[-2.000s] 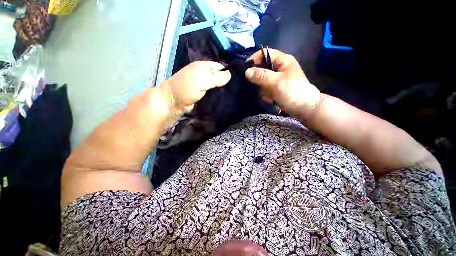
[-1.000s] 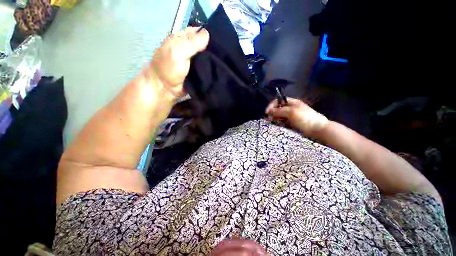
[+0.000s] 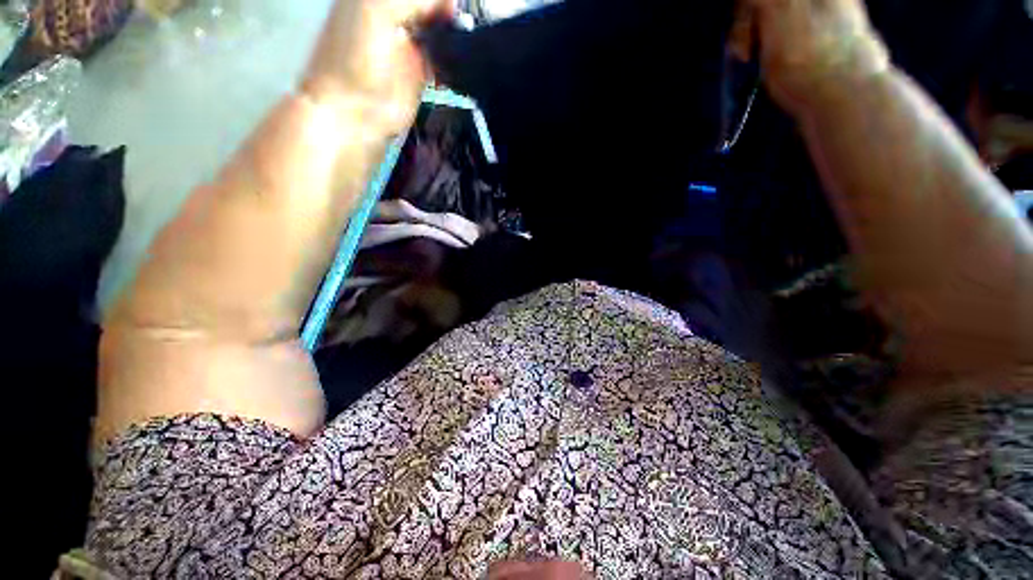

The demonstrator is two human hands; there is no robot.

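Note:
A large black garment (image 3: 589, 102) hangs stretched between my two hands at the top of the picture and falls toward my lap. My left hand (image 3: 391, 28) holds its left upper corner and is partly cut off by the top edge. My right hand (image 3: 799, 40) is at its right upper side, also cut off at the top and blurred; its fingers close on the cloth edge. The thread snips cannot be made out now.
The pale table (image 3: 193, 125) with a light blue frame (image 3: 360, 232) is at my left. A black garment pile (image 3: 51, 261) and a clear plastic bag (image 3: 40, 113) lie at far left. Mixed cloth (image 3: 425, 227) lies beside the frame. A bright blue edge (image 3: 702, 188) shows at right.
Both hands have moved up and apart to the top of the picture. The black cloth is now raised and spread wide between them. The snips, visible at my right hand before, no longer show.

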